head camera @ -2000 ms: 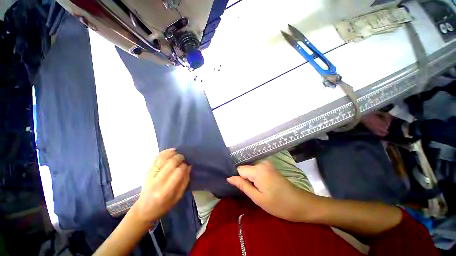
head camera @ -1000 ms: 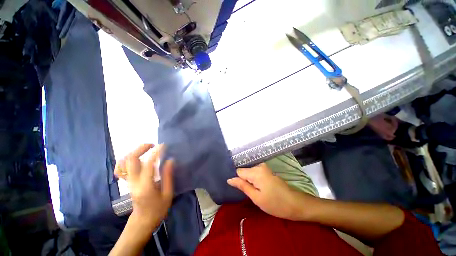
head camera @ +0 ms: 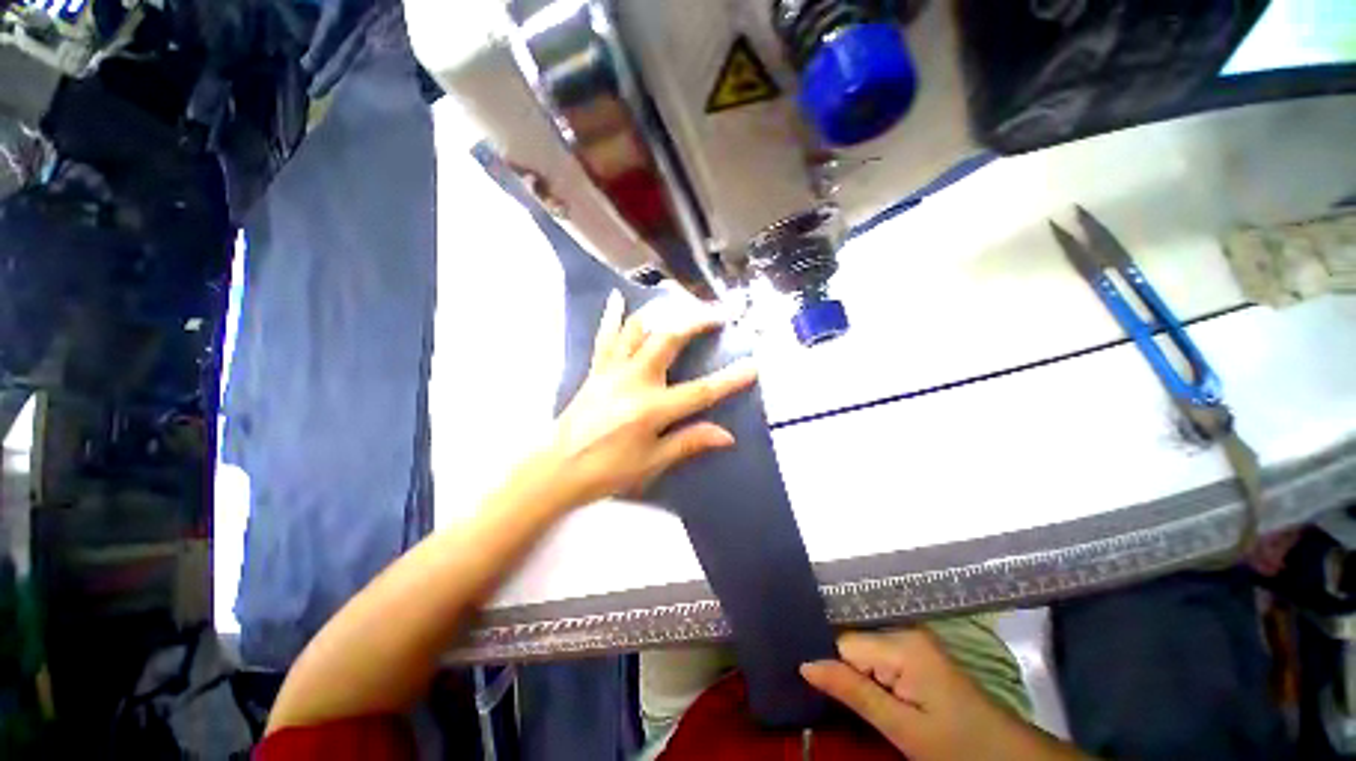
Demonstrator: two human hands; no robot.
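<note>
A dark grey-navy cut panel runs from under the sewing machine head down over the table's front edge. My left hand lies flat on the panel beside the brightly lit needle area, fingers spread, pressing on the cloth. My right hand pinches the panel's near end at the front edge, by my lap. The needle and presser foot are hard to make out in the glare.
A stack of dark cut pieces lies at the left. Blue-handled thread snips lie at the right, tied by a strip. A ruled strip runs along the front edge. Dark cloth hangs below at the right.
The view has shifted left and closer to the machine. My left hand has moved up from the panel's near part to beside the needle area. The panel now looks narrower near my right hand.
</note>
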